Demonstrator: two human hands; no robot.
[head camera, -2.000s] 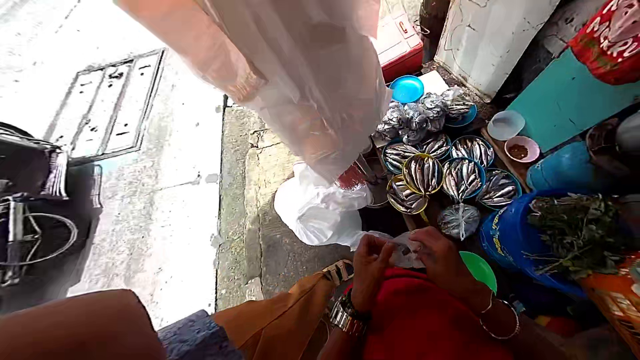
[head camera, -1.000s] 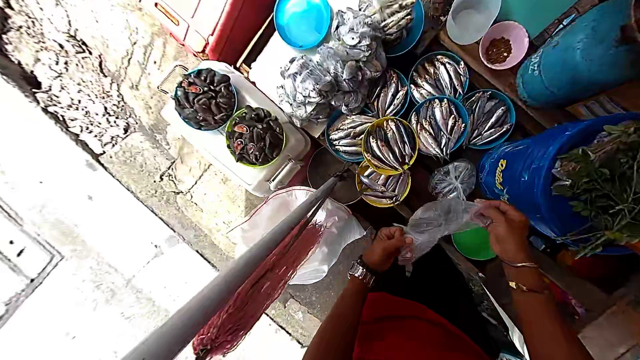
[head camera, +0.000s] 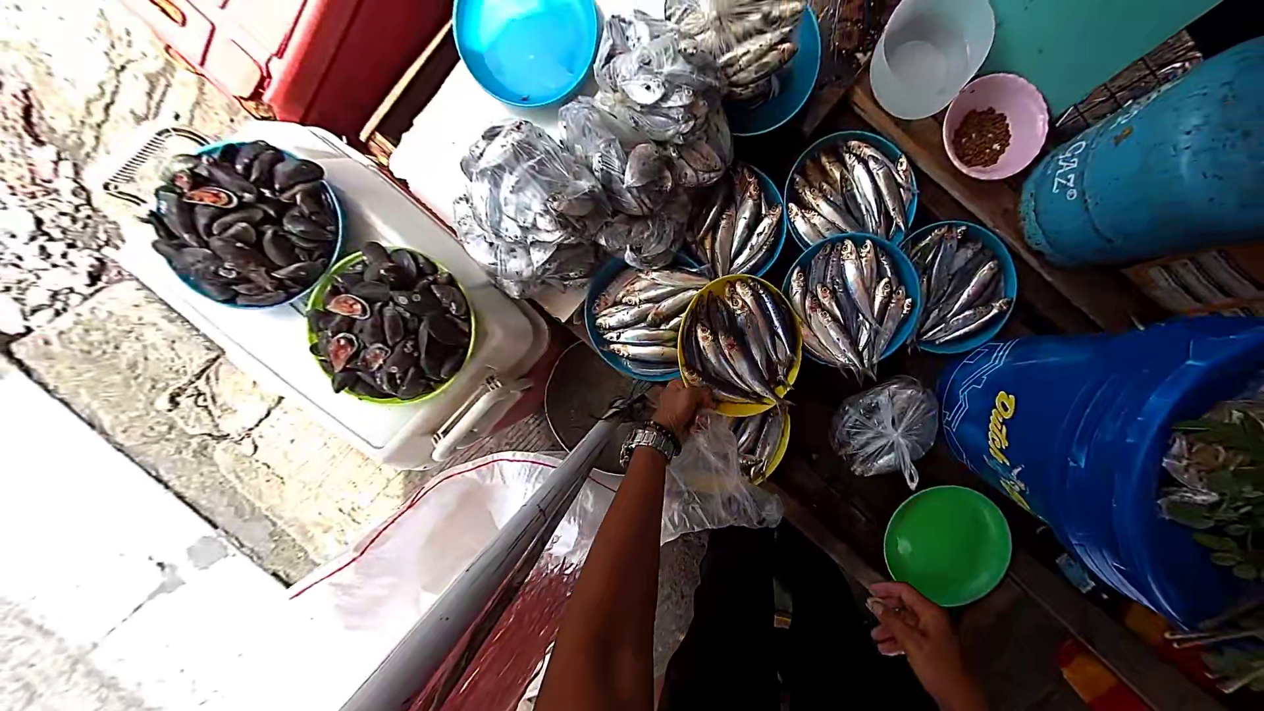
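My left hand (head camera: 681, 407), with a metal watch at the wrist, is at the lower left rim of a yellow bowl of fish (head camera: 743, 341). A clear plastic bag (head camera: 716, 484) hangs from this hand; whether the fingers also grip the bowl cannot be told. A second yellow bowl of fish (head camera: 762, 442) lies partly behind the bag. My right hand (head camera: 910, 624) has its fingers curled with nothing seen in them, just below left of a green plastic bowl (head camera: 948, 545). A knotted plastic bag (head camera: 886, 427) sits above that bowl.
Blue bowls of fish (head camera: 854, 301) and bagged fish (head camera: 533, 207) stand ahead. Two bowls of mussels (head camera: 390, 324) rest on a white cooler (head camera: 395, 425). A grey pole (head camera: 494, 573) slants up from below. At right are a blue barrel (head camera: 1066, 434) and a blue gas cylinder (head camera: 1145, 158).
Both hands were on the clear bag; now my right hand is off it and lower right. My left hand has moved forward with the bag to the yellow bowl.
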